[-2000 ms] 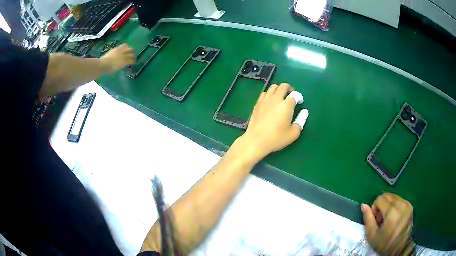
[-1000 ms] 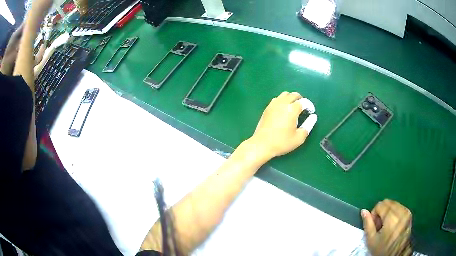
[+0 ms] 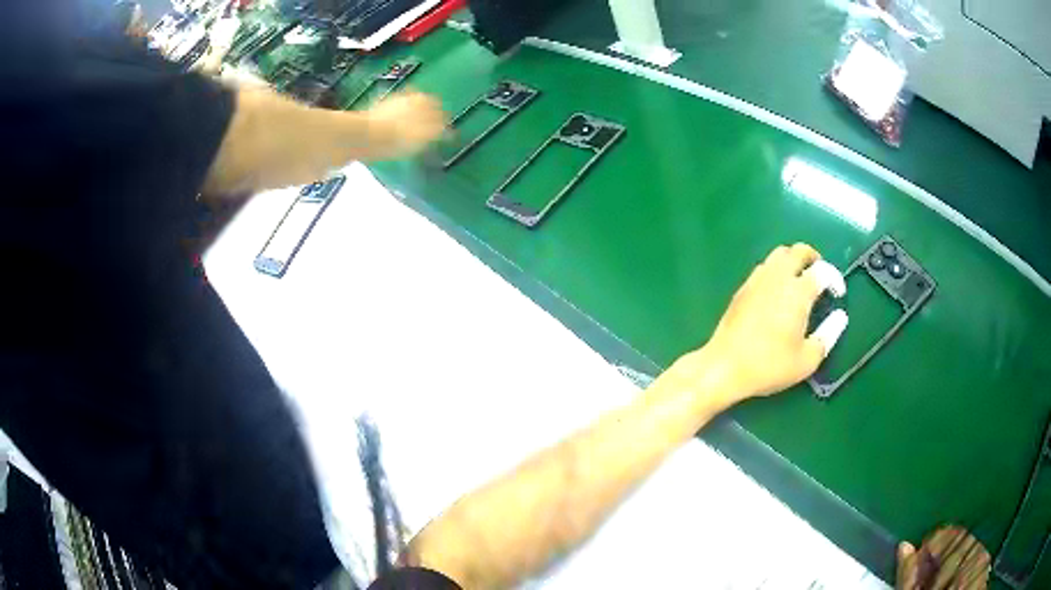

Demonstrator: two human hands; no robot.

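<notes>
A dark phone middle frame [image 3: 902, 277] lies flat on the green belt, camera end away from me. My left hand [image 3: 778, 323], with white finger cots on two fingertips, is at its left long edge and covers part of it. The fingers are apart; whether they touch the frame is unclear. My right hand [image 3: 951, 562] is curled low at the right, cut off by the bottom edge; whether it holds anything is hidden. Another frame [image 3: 1026, 519] is cut off at the right edge.
More frames lie leftward on the belt [image 3: 680, 219]. A neighbour's arm [image 3: 311, 141] reaches over the belt. One frame [image 3: 296, 227] lies on the white cover [image 3: 461, 346]. A bag of reddish parts [image 3: 870, 87] is beyond the pale rail. A blurred cord [image 3: 378, 484] hangs low.
The view has turned left. The frame that lay right of my left hand is now at its fingertips. Other frames have moved left relative to my hand. The neighbour's arm is over the belt again.
</notes>
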